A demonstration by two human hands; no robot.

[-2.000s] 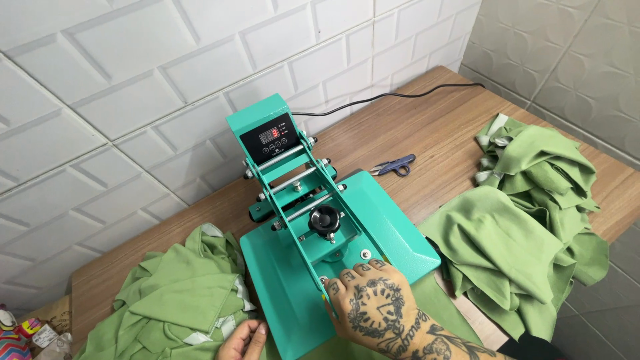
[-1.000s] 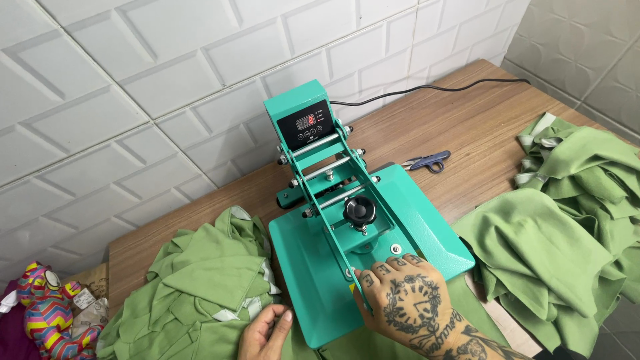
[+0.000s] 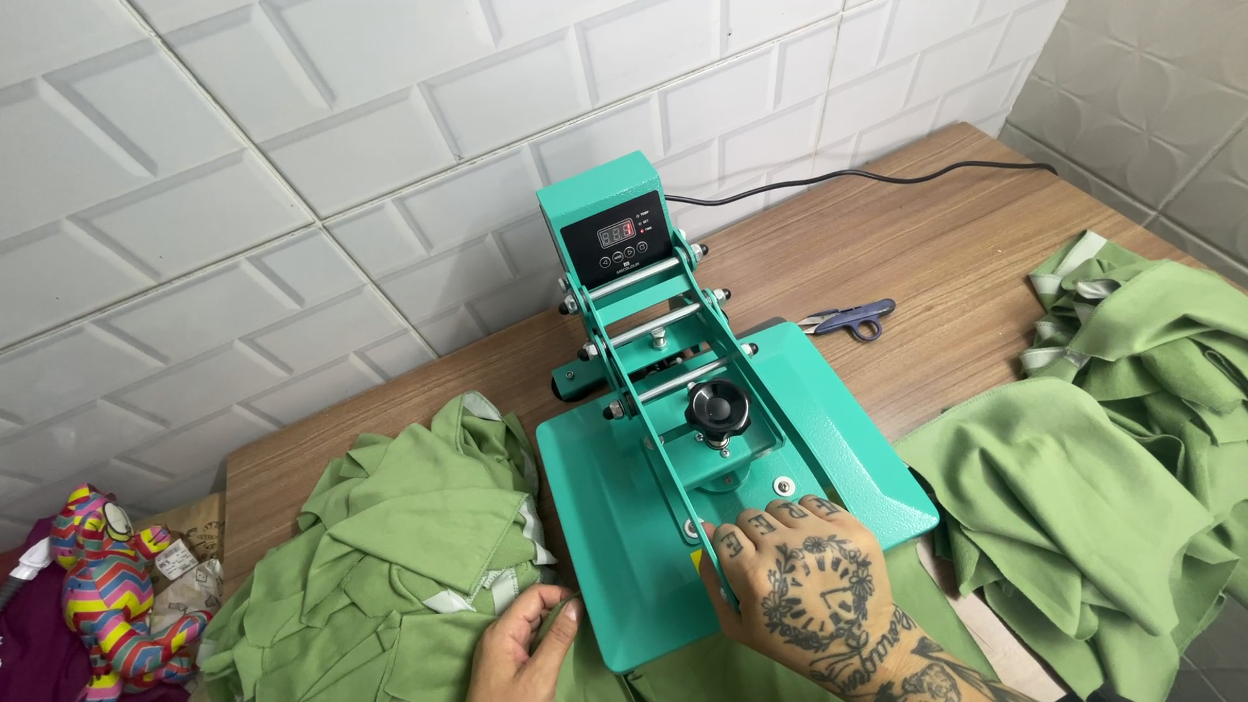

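A teal heat press (image 3: 624, 526) stands on the wooden table, its upper plate down over green fabric (image 3: 926, 604) that shows along its front and right edges. My right hand (image 3: 799, 575), tattooed, is closed around the front of the press's lever arm; the bar it grips is hidden under the palm. My left hand (image 3: 526, 639) pinches a bit of green fabric between thumb and fingers beside the plate's front left corner. A black knob (image 3: 718, 409) sits on top of the press, and a control panel (image 3: 618, 237) with a lit red display faces me.
Crumpled green fabric (image 3: 390, 546) is heaped on the left, with more green fabric (image 3: 1063, 478) on the right. Thread snips (image 3: 848, 320) with blue handles lie behind the plate. A black cable (image 3: 858, 177) runs along the tabletop (image 3: 936, 234). A patterned plush toy (image 3: 117, 595) is at far left.
The view has shifted left, bringing the plush toy into sight. Both hands keep their places at the press, and the plate stays down. The red display has changed.
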